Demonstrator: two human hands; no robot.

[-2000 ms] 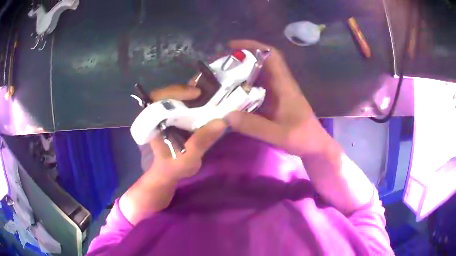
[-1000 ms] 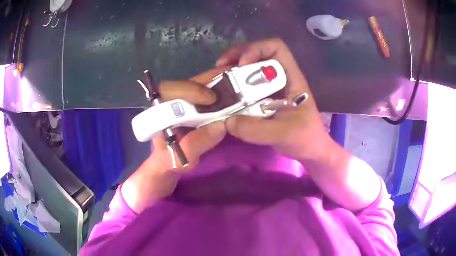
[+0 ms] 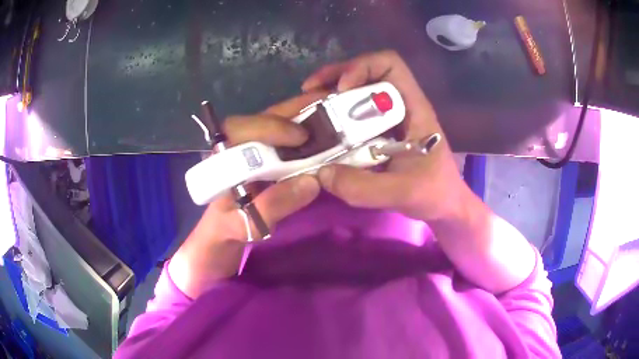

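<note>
A glossy white scooter body [image 3: 221, 172] is held in both hands over the front edge of the dark green bench. Its narrow end with the dark handlebar [image 3: 211, 123] points left. The wide end with the red tail light [image 3: 382, 102] points right. A dark brown piece [image 3: 322, 134] sits in its middle. A silvery rod with a flared end [image 3: 429, 144] sticks out at the lower right. My left hand [image 3: 242, 203] grips the front half, fingers on both sides. My right hand [image 3: 403, 179] holds the rear half. The body's underside is hidden.
A whitish squeeze bottle [image 3: 453, 32] and an orange-red stick [image 3: 530, 45] lie on the bench [image 3: 161, 84] at the back right. Part of another white body [image 3: 78, 10] is at the far left, near thin yellow rods [image 3: 28, 70]. A dark cable [image 3: 580, 133] hangs at the right.
Over two seconds the scooter body has been turned so its top and tail light face up. Since one second ago it has hardly moved. Both hands have kept hold.
</note>
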